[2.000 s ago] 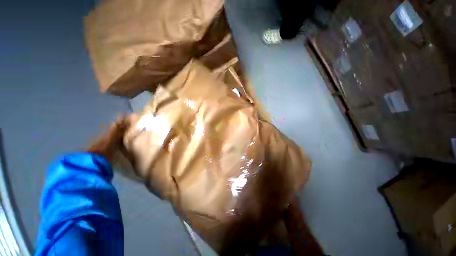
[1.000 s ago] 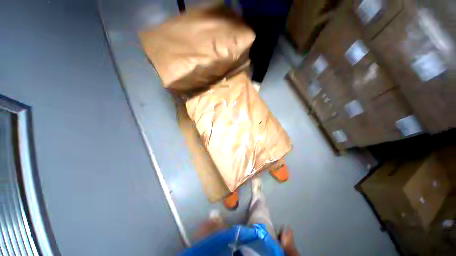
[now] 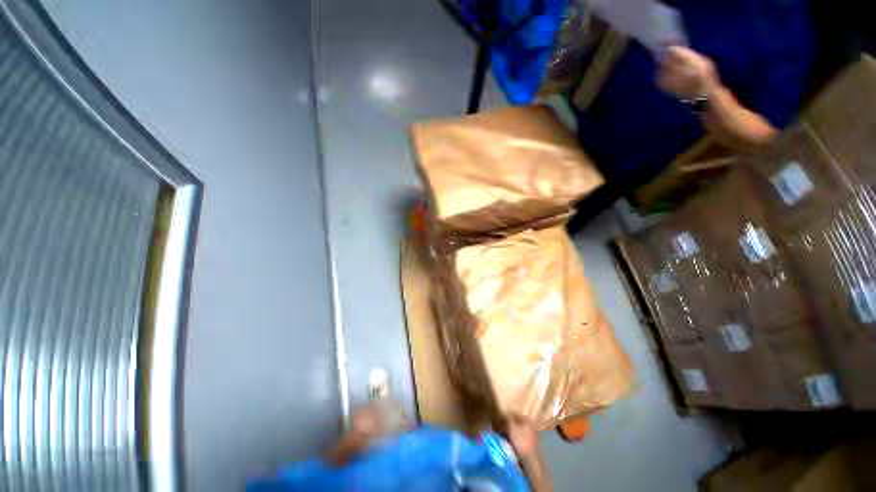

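Note:
A kraft-paper-wrapped package (image 3: 543, 322) lies in the middle with glossy film or tape on it. A second wrapped package (image 3: 504, 173) stands against its far end. Orange pallet truck fork tips (image 3: 573, 429) show low beside the load. My left hand (image 3: 361, 432) is blurred at the bottom, left of the load and apart from it. My right hand (image 3: 522, 440) is at the package's near edge; its fingers are unclear and I cannot tell if it touches.
A person in dark blue stands beyond the load; their hand (image 3: 693, 77) holds a white sheet (image 3: 642, 19). Film-wrapped labelled cartons (image 3: 740, 288) stand at right, with an open carton (image 3: 797, 471) below. A grey wall (image 3: 255, 240) and ribbed panel (image 3: 77, 317) are at left.
My hands have come off the near package, which now lies behind the other one. The view has swung left and up, bringing the other person's hand and sheet into sight.

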